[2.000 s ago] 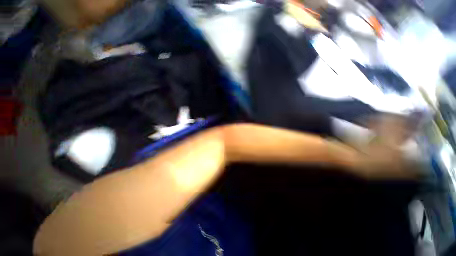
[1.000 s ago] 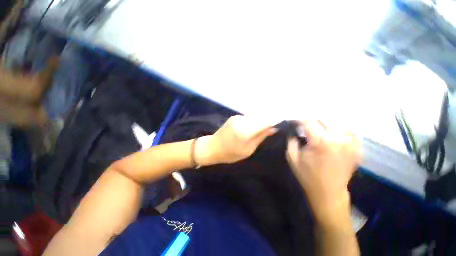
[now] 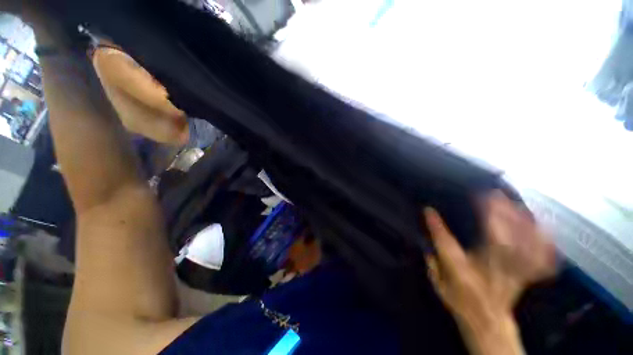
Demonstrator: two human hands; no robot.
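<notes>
A long black garment (image 3: pixel 333 152) stretches diagonally from the top left, across the front edge of a white table, down to my lap at the right. My right hand (image 3: pixel 486 256) is at its lower right end, with cloth between thumb and fingers; the fingertips are blurred. My left arm is raised at the far left. My left hand (image 3: pixel 40 15) is at the cloth's upper end, dark and partly cut off by the top edge, so its fingers are hidden.
Another person's arm (image 3: pixel 139 93) shows behind the cloth at upper left. Below lie dark cloth with a white half-moon pad (image 3: pixel 207 246) and a blue slatted crate (image 3: pixel 274 232). A ruler strip (image 3: pixel 583 232) runs along the table's right front edge.
My left hand has moved from beside my right hand to the far upper left. The black garment is now spread long between them. My right hand has shifted slightly right and down.
</notes>
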